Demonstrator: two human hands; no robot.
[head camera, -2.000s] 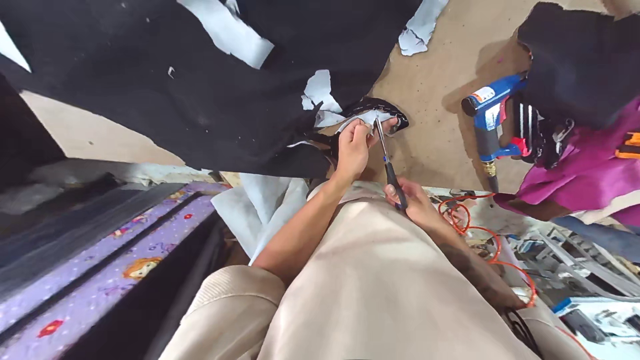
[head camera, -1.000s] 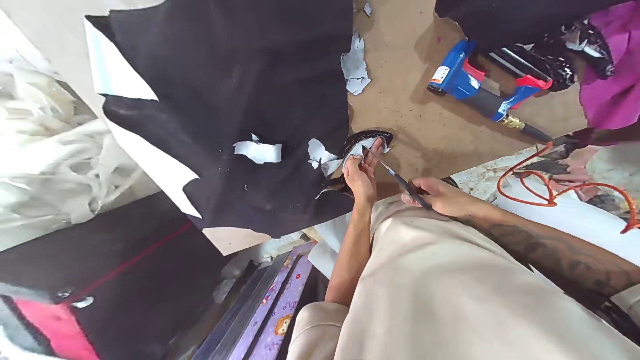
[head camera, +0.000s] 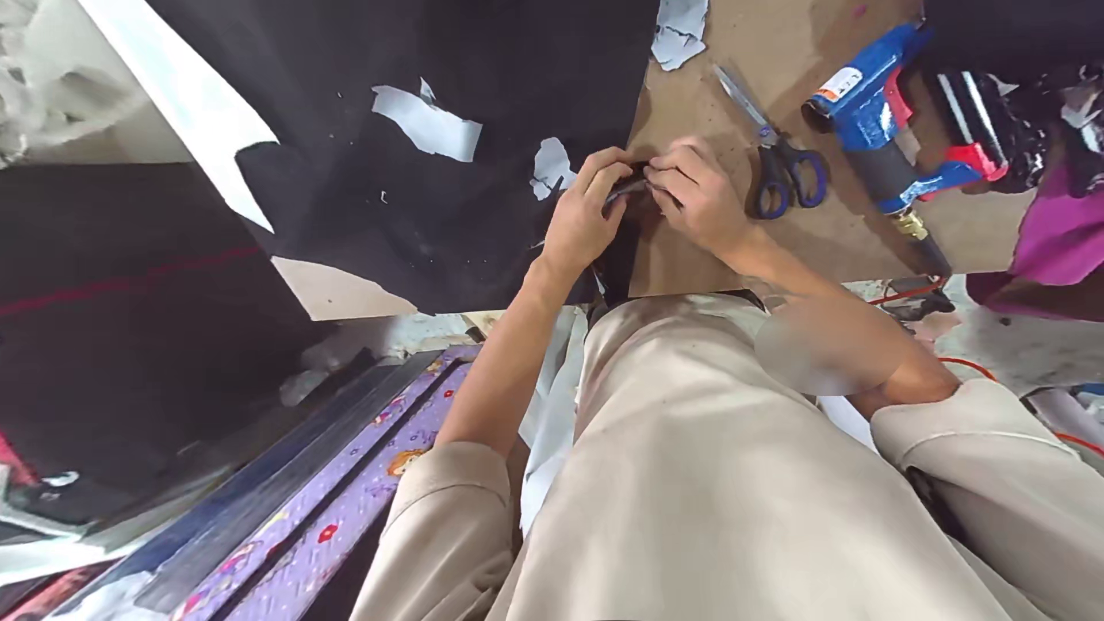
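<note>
My left hand (head camera: 586, 211) and my right hand (head camera: 697, 197) meet near the table's front edge, their fingertips closed on a small dark piece (head camera: 630, 184) with a pale edge. The fingers cover much of it, so its full shape is hidden. Scissors with black and purple handles (head camera: 787, 172) lie on the brown board (head camera: 681, 259), just right of my right hand, blades pointing away. Under and left of my left hand spreads a large black sheet of material (head camera: 483, 233). A torn pale scrap (head camera: 552, 168) rests on it beside my left hand.
A blue air-powered stapler or nailer (head camera: 871, 112) lies at the right, by shiny black plastic (head camera: 992, 129) and magenta cloth (head camera: 1065, 228). More pale scraps (head camera: 429, 123) lie on the black sheet. Purple printed strips (head camera: 345, 509) are below left; an orange hose (head camera: 966, 366) runs at lower right.
The scissors, in my right hand in both earlier frames, now lie on the board. My right hand has moved to the piece at my left hand. The view has shifted and turned.
</note>
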